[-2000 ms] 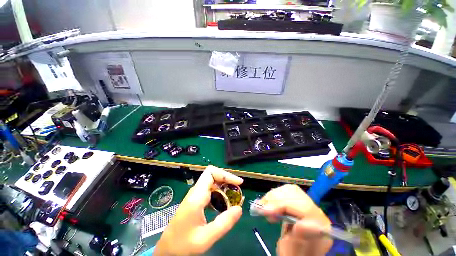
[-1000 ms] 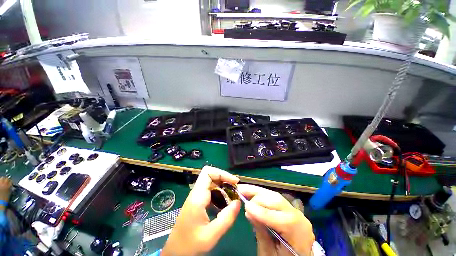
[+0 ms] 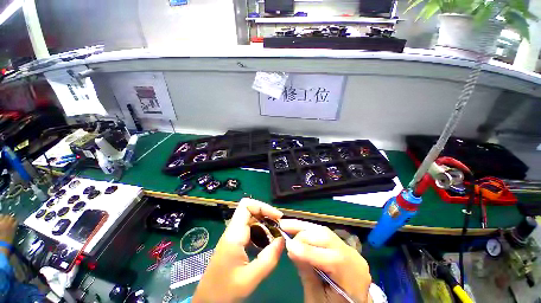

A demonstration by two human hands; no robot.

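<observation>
My left hand (image 3: 234,260) holds a small round watch case (image 3: 261,234), dark with a gold-brown inside, between thumb and fingers. A dark round part is with it; my fingers hide where the two meet. My right hand (image 3: 326,260) grips thin silver tweezers (image 3: 326,276), whose tip reaches the case at its right side. The exact contact of the tip is too small to tell. Both hands are close together above the green mat.
Black compartment trays (image 3: 332,190) and loose watch units (image 3: 207,182) lie on the raised green shelf. Below left are a clear round dish (image 3: 194,240), a perforated white plate (image 3: 191,268) and red wires (image 3: 160,251). A blue air-line tool (image 3: 394,219) hangs right. Another person's hand (image 3: 7,229) shows far left.
Over two seconds my right hand has moved left and the tweezers' tip has come to the case. Since one second ago the hands have barely moved; the view has shifted slightly.
</observation>
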